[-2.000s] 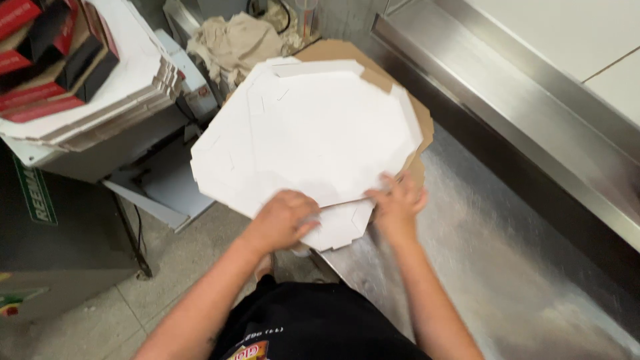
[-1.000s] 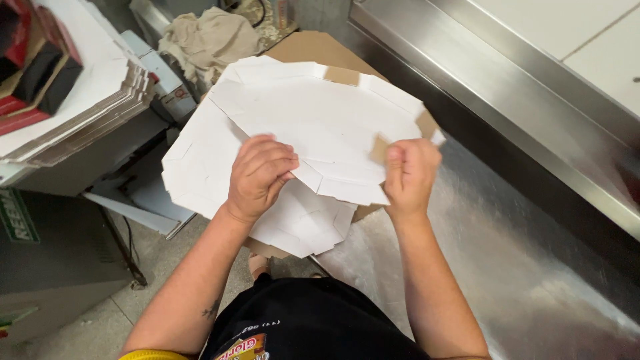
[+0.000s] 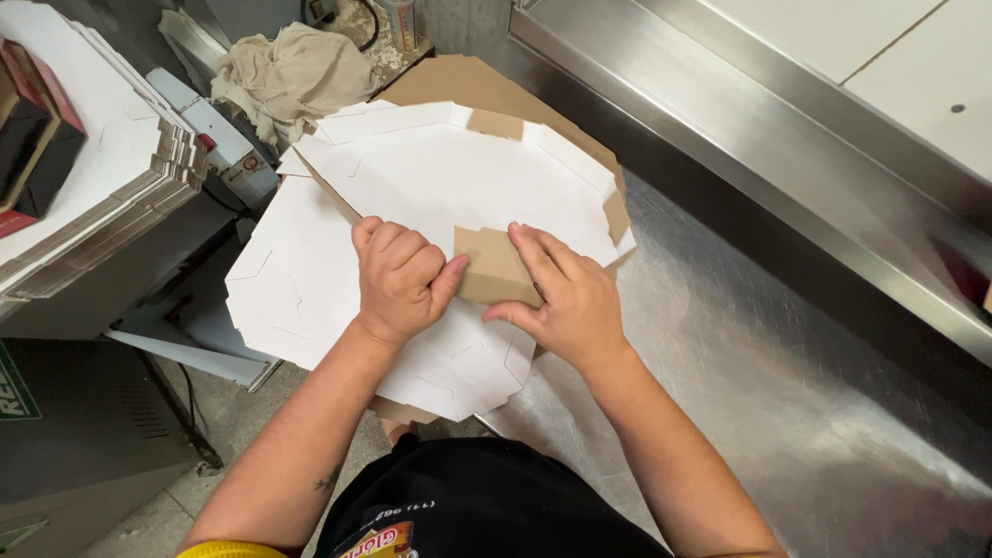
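Note:
A white cardboard pizza box (image 3: 473,178), partly folded, has raised side walls along its far and right edges, with brown flaps folded inward. My left hand (image 3: 403,279) grips its near left edge, where a panel stands up. My right hand (image 3: 566,294) is at the near right edge, fingers and thumb spread around a folded flap that shows its brown side (image 3: 496,267). Beneath lie flat white box blanks (image 3: 287,287), with brown cardboard (image 3: 465,81) showing behind them. The fingertips of my left hand are curled out of sight.
A stack of cardboard blanks (image 3: 101,155) stands at left, with red and black folded boxes (image 3: 39,147) on it. A crumpled beige cloth (image 3: 298,74) and a plastic cup (image 3: 403,23) lie beyond. The steel counter (image 3: 721,364) meets a raised steel ledge (image 3: 736,132) at right.
The top box's far and right walls stand raised, whereas two seconds ago it lay mostly flat. My right hand has moved from the right corner to the near edge, where a flap is folded.

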